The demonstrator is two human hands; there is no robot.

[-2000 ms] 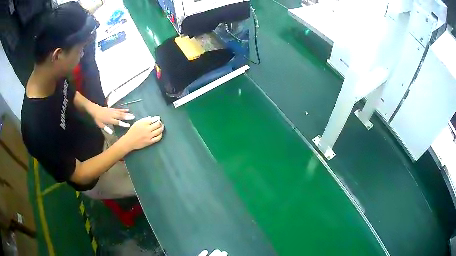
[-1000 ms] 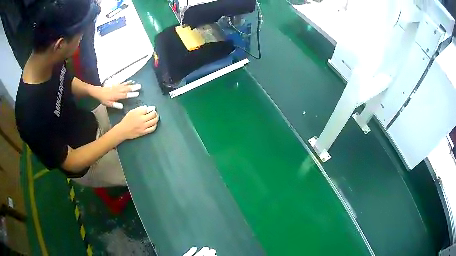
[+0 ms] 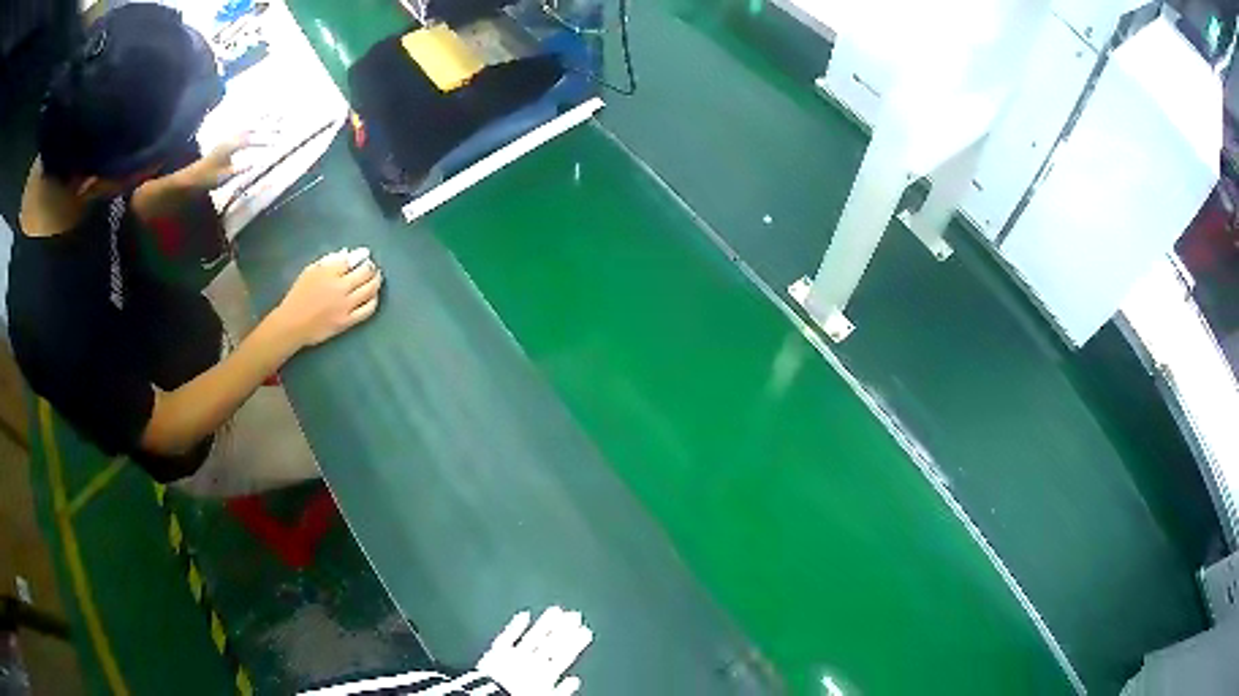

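My left hand (image 3: pixel 540 653), in a white, overexposed glove, is at the bottom edge over the dull green work surface (image 3: pixel 462 408). Its fingers are slightly spread and nothing shows in it. A black-and-white striped sleeve runs from it to the left along the bottom edge. My right hand is not in view. The bright green conveyor belt (image 3: pixel 652 354) runs beside the work surface. A small bright spot shows on it at the bottom edge, too unclear to name.
A seated person in a black T-shirt (image 3: pixel 82 326) is at the left, one hand on the work surface. A machine with a black cover (image 3: pixel 449 102) spans the belt at the top. Pale machine legs (image 3: pixel 870 204) stand right of the belt. A grey shape (image 3: pixel 1189 666) is at the lower right.
My left hand has come further into view from the bottom edge, and the sleeve now shows. The scene has shifted left and up. The neighbour's far hand has moved towards the white surface.
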